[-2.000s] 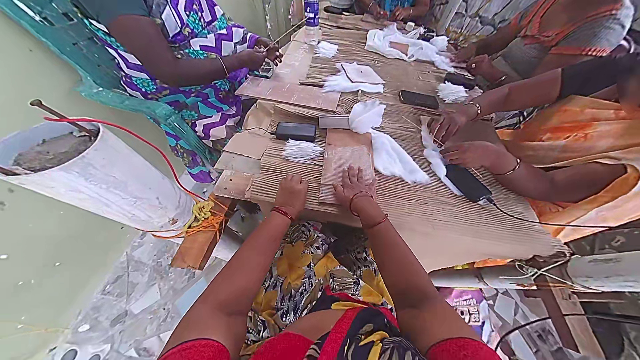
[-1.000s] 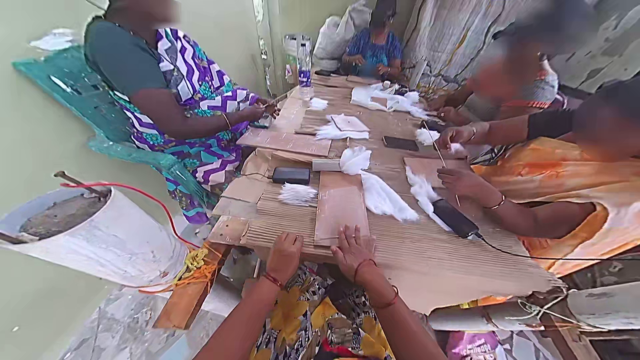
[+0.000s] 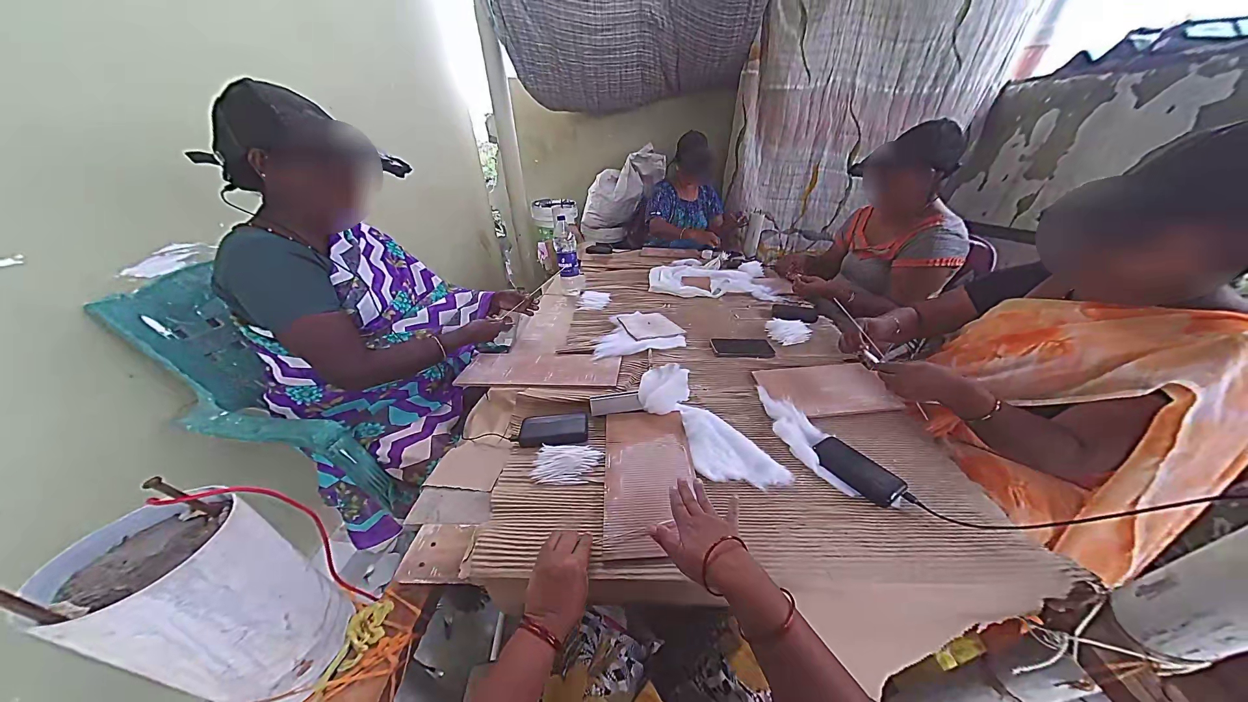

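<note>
My left hand [image 3: 560, 582] rests at the near edge of the table, on the corrugated cardboard cover [image 3: 531, 517], fingers close together. Whether anything is under its fingers I cannot tell. My right hand [image 3: 697, 531] lies with fingers spread over the near right part of a flat tan board [image 3: 643, 468]. Beyond the board's far end are a tuft of white cotton [image 3: 665, 388] and a small grey box [image 3: 615, 403]; a longer strip of cotton [image 3: 733, 448] trails to the right. Left of the board lie a pile of thin white wicks [image 3: 567, 464] and a black power bank [image 3: 553, 429] with a cable.
Co-workers sit along both sides and at the far end. On the right lie a black cabled device [image 3: 860, 472], another board [image 3: 829, 388] and a phone [image 3: 742, 348]. A bottle [image 3: 565, 249] stands further back. A white bucket [image 3: 195, 595] is at the lower left.
The view has tilted up a lot. My right hand has its fingers more spread and lifted than before. The co-worker at right now holds a thin stick, not seen in the hands two seconds ago.
</note>
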